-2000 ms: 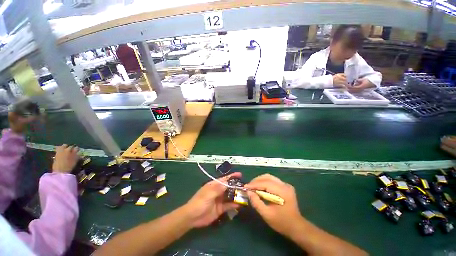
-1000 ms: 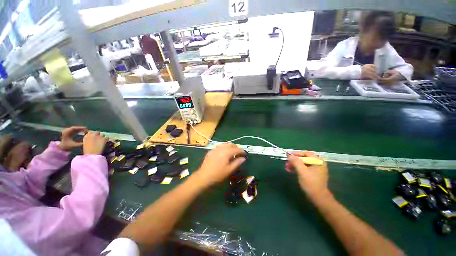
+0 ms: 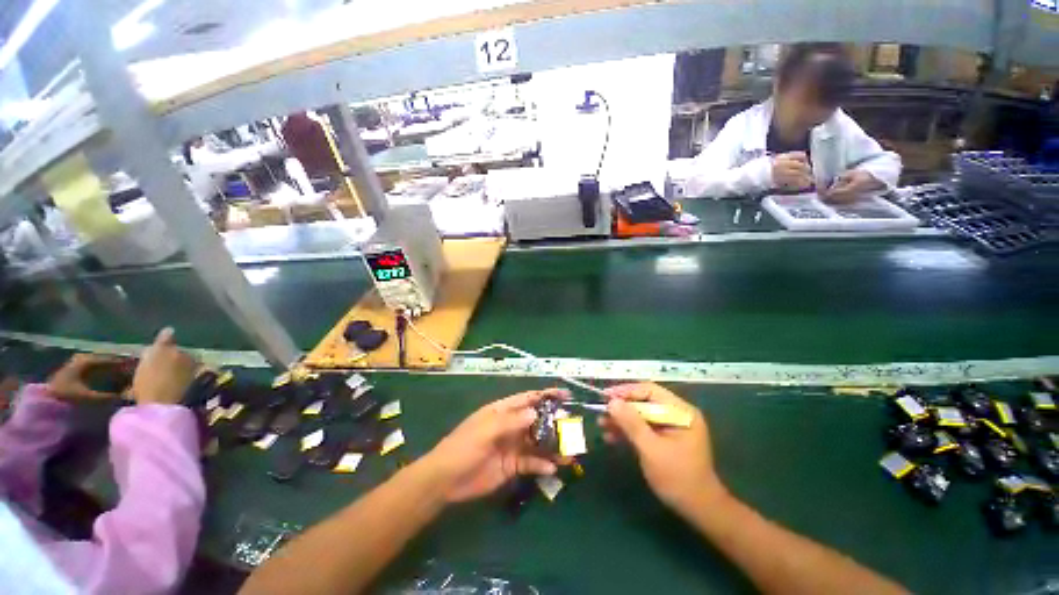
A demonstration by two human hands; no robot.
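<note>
My left hand (image 3: 494,447) holds a small black electronic unit (image 3: 544,425) with a pale battery (image 3: 573,436) sticking out on its right. My right hand (image 3: 662,447) holds a probe with a pale yellow handle (image 3: 664,414). Its thin metal shaft points left at the unit; whether the tip touches is too small to tell. A white lead (image 3: 494,348) runs from the power supply (image 3: 403,262) to the probe. Another unit with a pale tab (image 3: 548,487) lies on the green belt just below my left hand, partly hidden.
Black units with pale tabs lie in a pile at left (image 3: 314,427) and another at right (image 3: 973,442). Loose black parts (image 3: 366,336) lie on the wooden board (image 3: 462,305). A pink-sleeved person (image 3: 145,465) works at left; another in white (image 3: 801,145) sits opposite. A slanted post (image 3: 192,203) stands at left.
My hands were apart one second ago, with the left one empty over the belt. They are now close together, the left holding a unit and the probe brought left to it.
</note>
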